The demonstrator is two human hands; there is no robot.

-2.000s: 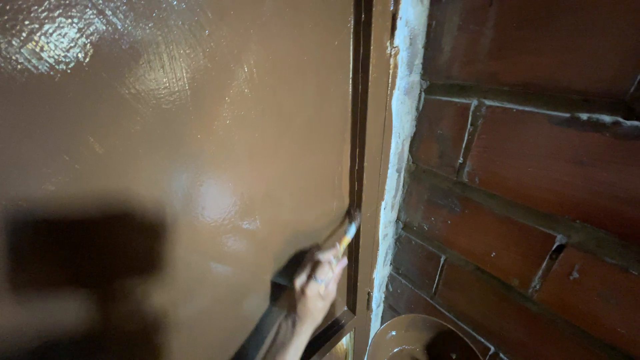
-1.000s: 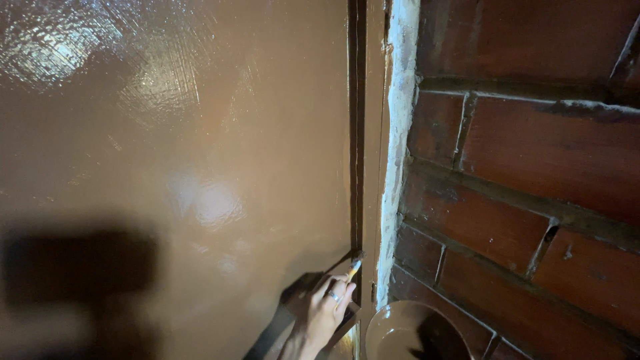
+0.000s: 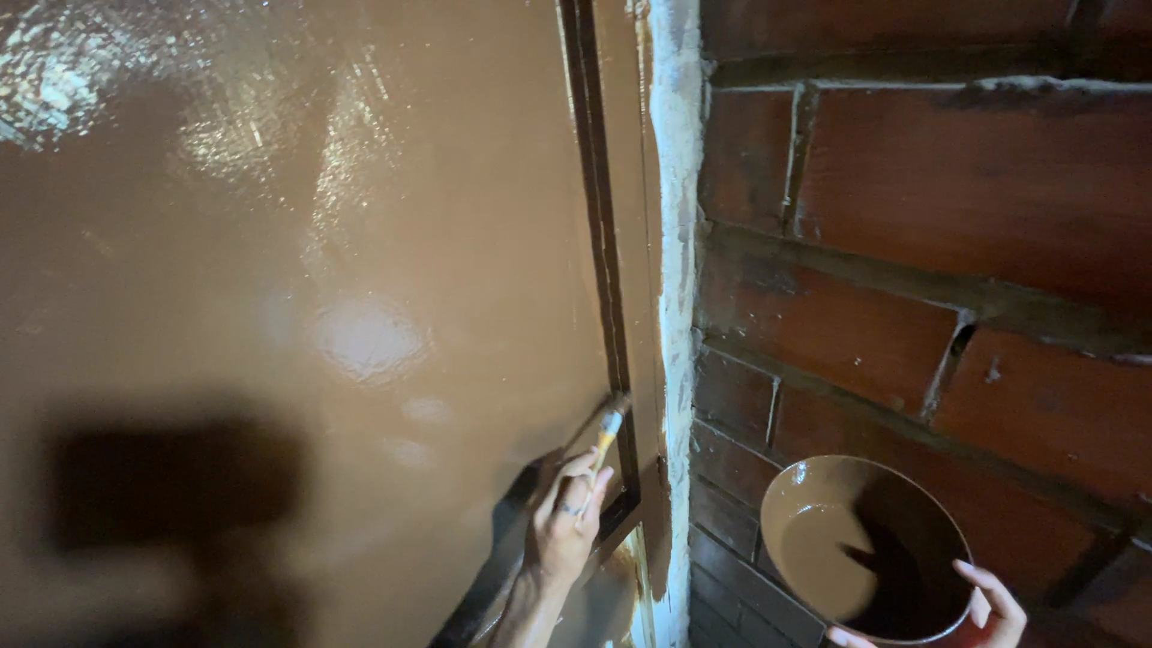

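Note:
My left hand (image 3: pixel 567 522), with a ring on a finger, grips a small paintbrush (image 3: pixel 607 437) with a yellowish handle and a pale ferrule. The brush's dark bristles touch the dark groove (image 3: pixel 605 270) along the right edge of a glossy brown door panel (image 3: pixel 432 225). At the lower right, my right hand (image 3: pixel 1001 607) holds a round bowl (image 3: pixel 783 549) of brown paint (image 3: pixel 823 549) by its rim. Only some fingers of that hand show; the rest is cut off by the bowl and the frame's bottom edge.
A brown frame strip (image 3: pixel 641 297) and a rough whitish strip (image 3: pixel 677 198) run beside the panel. To their right stands a red-brown brick wall (image 3: pixel 972 189), close behind the bowl. Dark shadows fall on the panel at the lower left.
The bowl now shows much more fully at the lower right, with fingers of my right hand at its rim. My left hand still holds the brush at the groove.

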